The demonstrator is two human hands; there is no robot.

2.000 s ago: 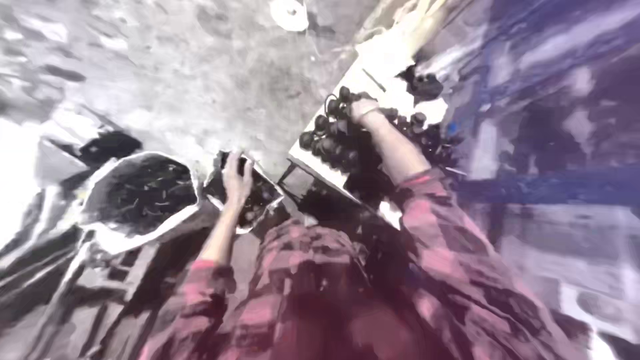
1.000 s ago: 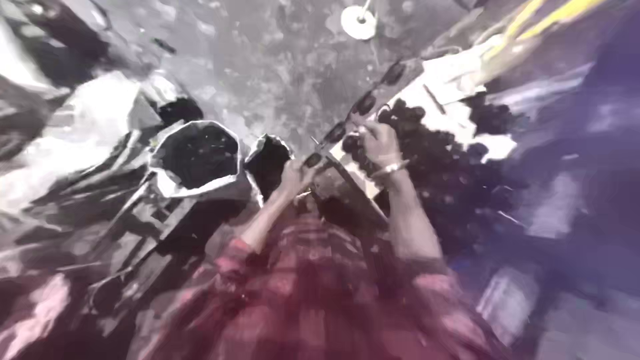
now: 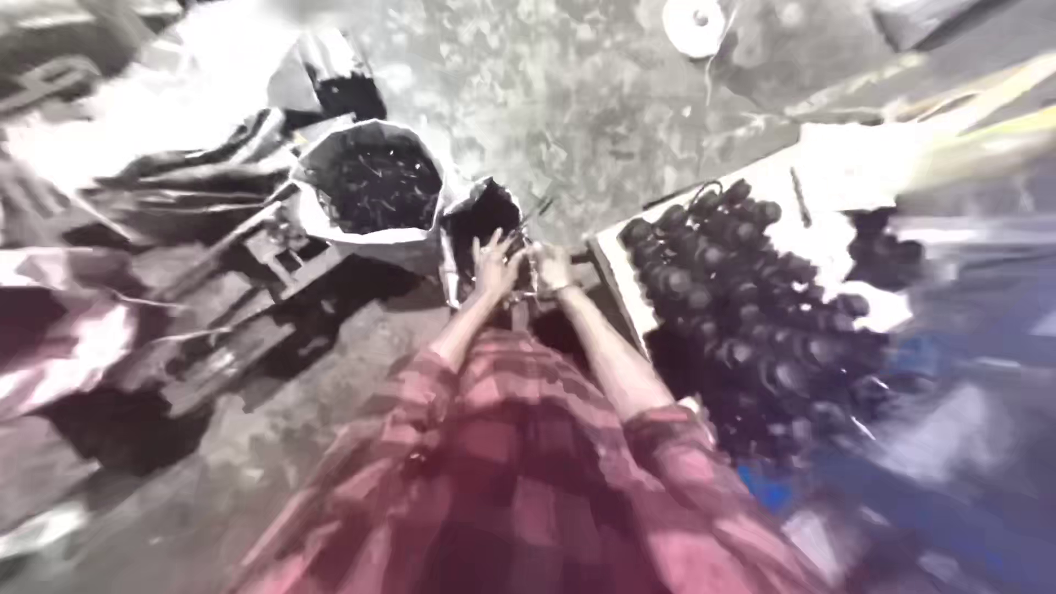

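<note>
My left hand (image 3: 495, 266) is over the near side of a small open container (image 3: 487, 216) with a dark inside, its fingers spread. Close on its right is my right hand (image 3: 551, 266), fingers bent at the container's right edge; whether it grips anything cannot be made out. A pile of dark round parts (image 3: 734, 289) lies on a pale-edged work surface (image 3: 623, 280) to the right. Left of the small container stands a larger bag-lined container (image 3: 379, 233) holding dark pieces (image 3: 384, 186). The image is blurred, so fine details are lost.
A white disc-shaped object (image 3: 695, 26) is at the top, above a mottled grey floor (image 3: 536, 99). A metal frame (image 3: 305, 268) stands below the larger container. White sheeting (image 3: 206, 74) lies at the upper left, beside a small dark-filled container (image 3: 351, 95).
A second ago both hands were at a row of dark links or parts by the work surface's edge; now both are at the small container, and that row is no longer seen between them.
</note>
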